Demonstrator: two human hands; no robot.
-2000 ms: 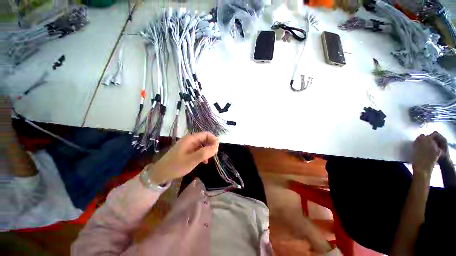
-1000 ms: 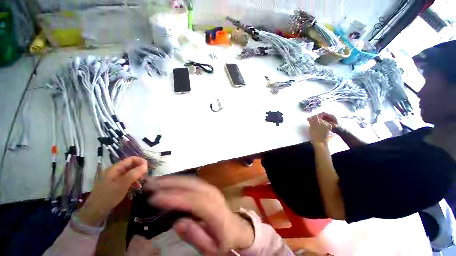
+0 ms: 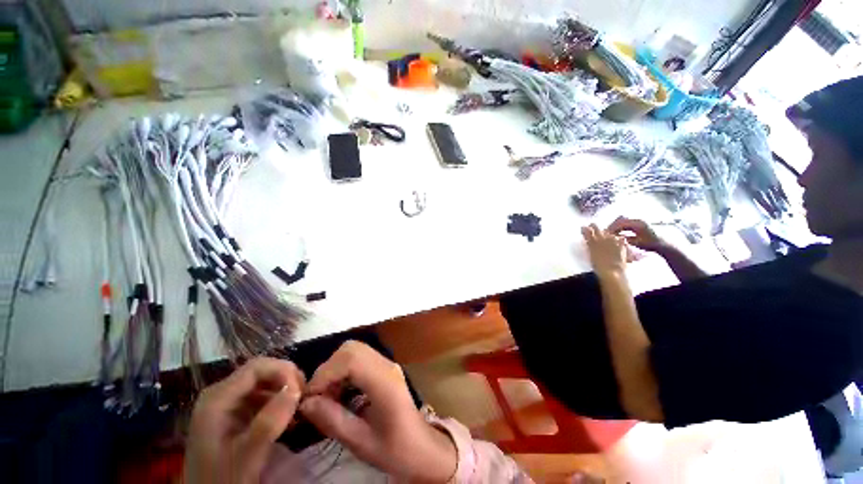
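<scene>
My left hand [image 3: 248,416] and my right hand [image 3: 374,406] are close together at the bottom, in front of the table edge, fingertips nearly touching. Both pinch something very small and dark between the fingertips, probably thin wires; its exact shape is hidden by the fingers. A few thin wires [image 3: 326,454] show faintly below the hands. The fanned harness bundle [image 3: 189,203] lies on the table just beyond my left hand, its dark thin wire ends pointing to the table edge.
An orange-marked cable [image 3: 106,291] lies at left. Small black pieces [image 3: 290,274] lie right of the bundle, a dark heap [image 3: 523,225] farther right. Two phones [image 3: 344,156] [image 3: 447,145] lie behind. At right a person [image 3: 719,331] in black works, with more harnesses [image 3: 653,180] beyond.
My right hand, low and blurred before, has come up and left to meet my left hand. My left hand has moved down. The view has swung right since the earliest frame.
</scene>
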